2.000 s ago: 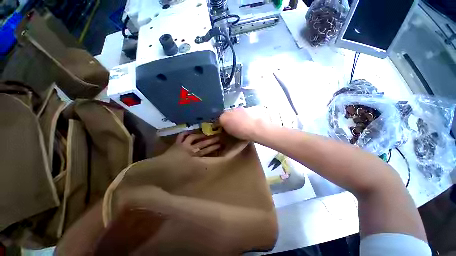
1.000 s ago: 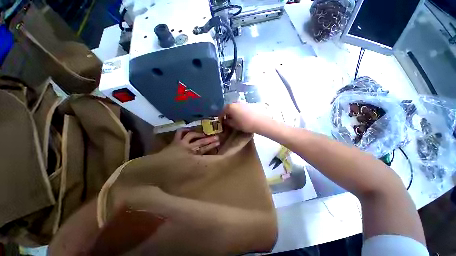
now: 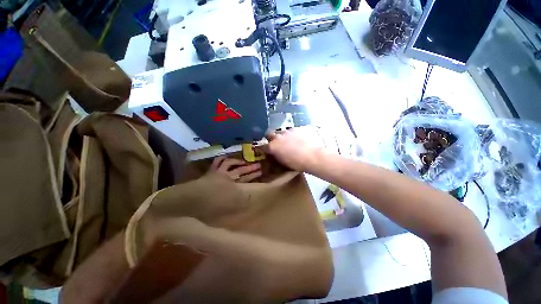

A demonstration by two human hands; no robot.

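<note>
A large brown bag body [image 3: 261, 228] lies over the front of the white table, with its upper edge under the sewing machine head [image 3: 216, 101]. A yellow clamp [image 3: 253, 152] shows below the head. My left hand [image 3: 236, 170] lies on the cloth just left of and below the clamp, fingers spread over it; its wrist is hidden by the bag. My right hand [image 3: 290, 151] is right of the clamp, its fingertips closed at the cloth's edge; what lies between them is too small to tell. A reddish-brown patch [image 3: 160, 270] shows on the near part of the bag.
Stacked brown bags [image 3: 113, 160] lie at the left. Thread snips [image 3: 330, 193] lie right of the bag body. Open plastic bags of dark metal pieces [image 3: 436, 148] and greyer pieces [image 3: 511, 178] are at the right. A tied bag [image 3: 391, 27] is beside the screen [image 3: 457, 29].
My right hand has turned and moved slightly at the clamp's right side. My left hand stays on the cloth. The whole view has shifted a little.
</note>
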